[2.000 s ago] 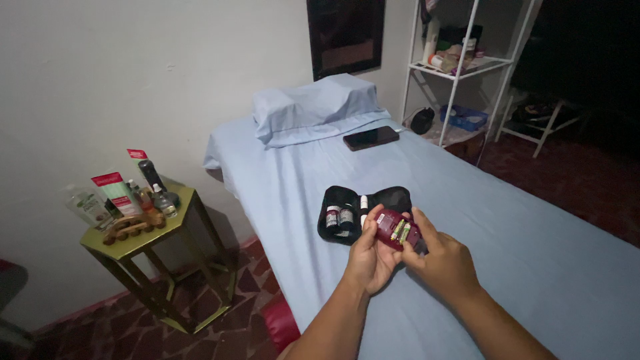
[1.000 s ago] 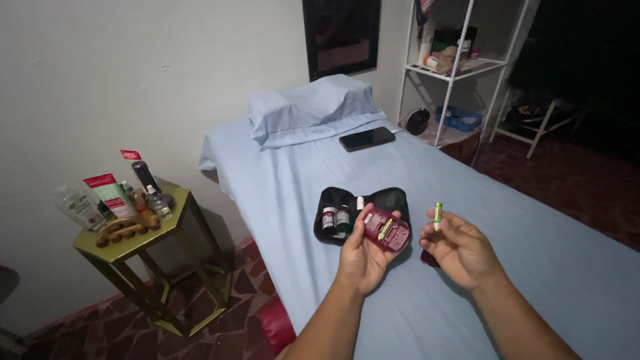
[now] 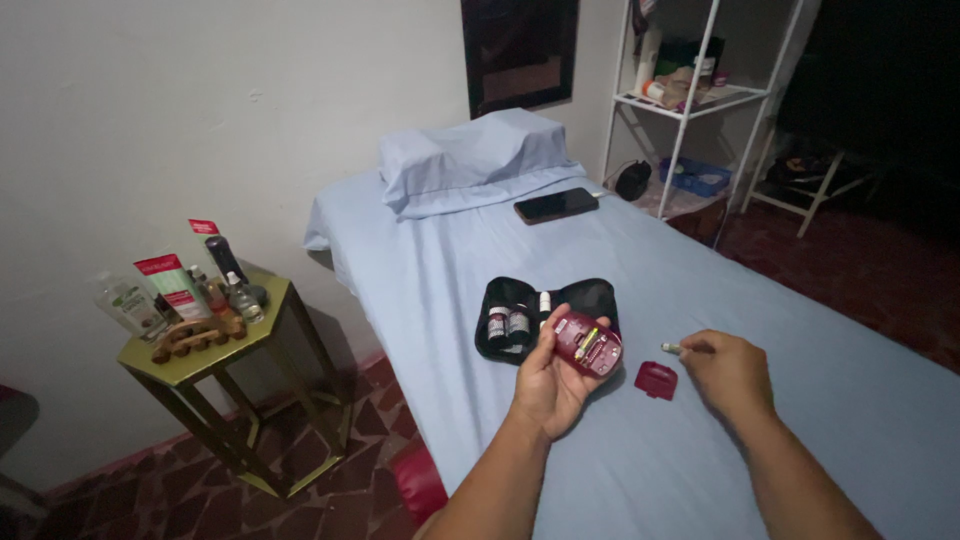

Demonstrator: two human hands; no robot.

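My left hand (image 3: 559, 386) holds a dark red handheld meter (image 3: 588, 343), its back facing up and its battery compartment uncovered. One small battery (image 3: 592, 339) lies in that compartment. Between the fingertips of my right hand (image 3: 724, 367) is another small battery (image 3: 671, 348), low over the sheet. The dark red battery cover (image 3: 656, 380) rests on the blue sheet, between the meter and my right hand. Behind my left hand is an unzipped black case (image 3: 491, 300) with small vials (image 3: 508, 322) and a white-capped item (image 3: 544, 301) in it.
A smartphone (image 3: 556, 205) lies near the covered pillow (image 3: 472, 161) on the padded table (image 3: 787, 330). At left, a gold side table (image 3: 274, 300) bears bottles, tubes and a wooden roller massager (image 3: 199, 337). A white shelf rack (image 3: 686, 112) stands at the far right.
My right hand has moved a battery away from the meter and down towards the sheet. The cover, mostly hidden behind that hand a second ago, now shows fully.
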